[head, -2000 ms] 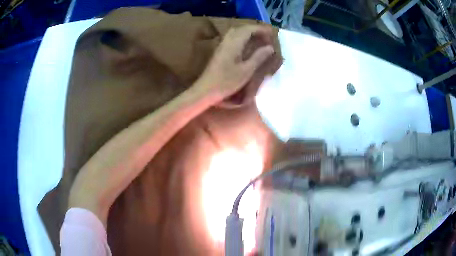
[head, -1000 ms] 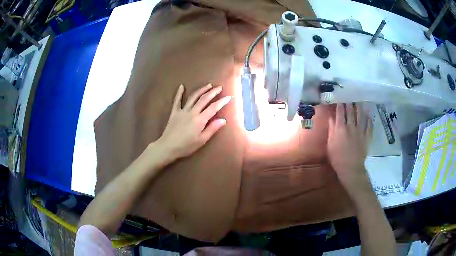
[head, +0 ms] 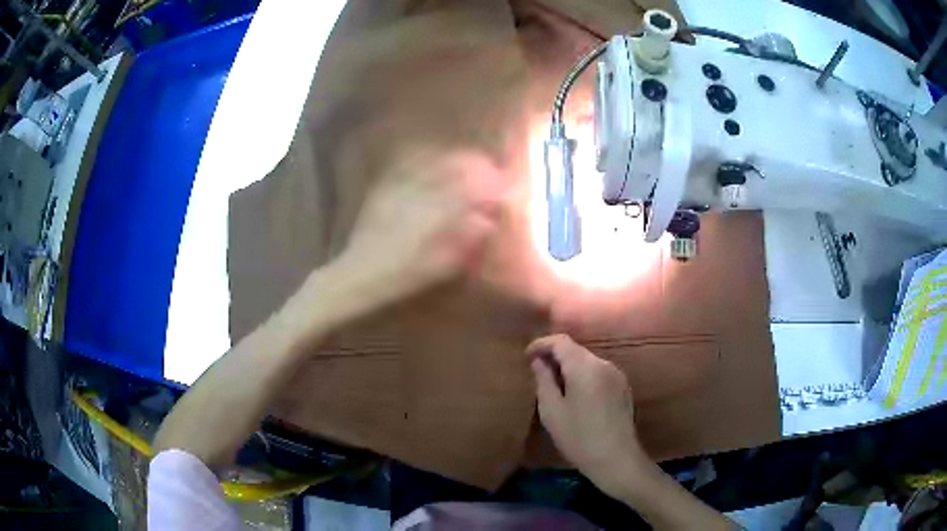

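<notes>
The brown garment body [head: 457, 363] lies spread over the white table, left of and below the machine head. Straight pocket lines run across its lower part on both sides of a middle edge. My left hand [head: 441, 213] is blurred over the upper middle of the cloth, fingers bent; whether it grips cloth cannot be told. My right hand [head: 587, 399] is at the front of the cloth, with thumb and fingers curled together at the middle edge, pinching the brown cloth. The sewing machine [head: 716, 135] stands at the right, and the lit lamp [head: 562, 197] hangs over the cloth.
A blue tray [head: 145, 207] is at the left beside the white table [head: 223, 197]. A white chart with yellow stripes [head: 919, 332] lies at the right. Ruler marks [head: 820, 396] run along the front edge. A yellow tube [head: 114, 423] is below left.
The machine has come into view since the earliest frame. Since one second ago, my right hand has moved left from under the machine arm to the cloth's middle edge; my left hand has bent its fingers and blurred.
</notes>
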